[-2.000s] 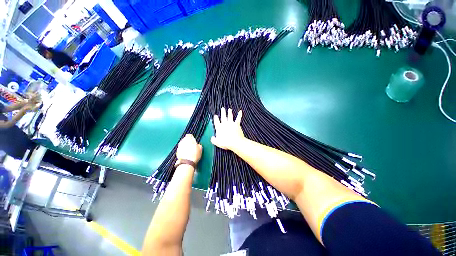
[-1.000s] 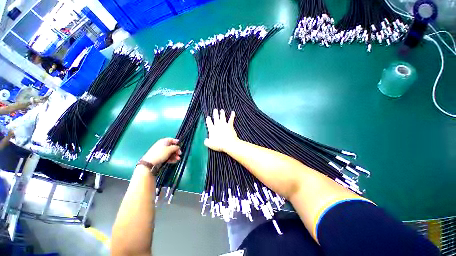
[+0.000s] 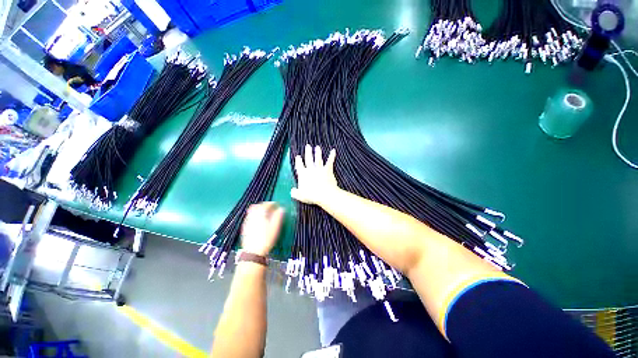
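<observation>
A broad loose pile of black cables with white ends (image 3: 325,112) fans out on the green table in front of me. My right hand (image 3: 314,176) lies flat on the pile, fingers spread. A thin strand of cables (image 3: 245,199) is split off at the pile's lower left, joining it higher up. My left hand (image 3: 263,227) is blurred, its fingers curled, at the gap between this strand and the pile. Whether it holds a cable cannot be told. A narrower untied cable group (image 3: 192,136) lies further left.
A tied cable bundle (image 3: 136,126) lies far left. More cables (image 3: 483,45) lie at the back right. A green film roll (image 3: 565,114), a dark upright device (image 3: 600,35) and a white cord (image 3: 618,112) are at right. Blue bins (image 3: 210,12) stand behind the table (image 3: 434,126).
My left hand moved left over the thin strand, then back right towards the pile. The strand's lower ends have spread left again. My right hand stays flat on the pile. The view shifted slightly.
</observation>
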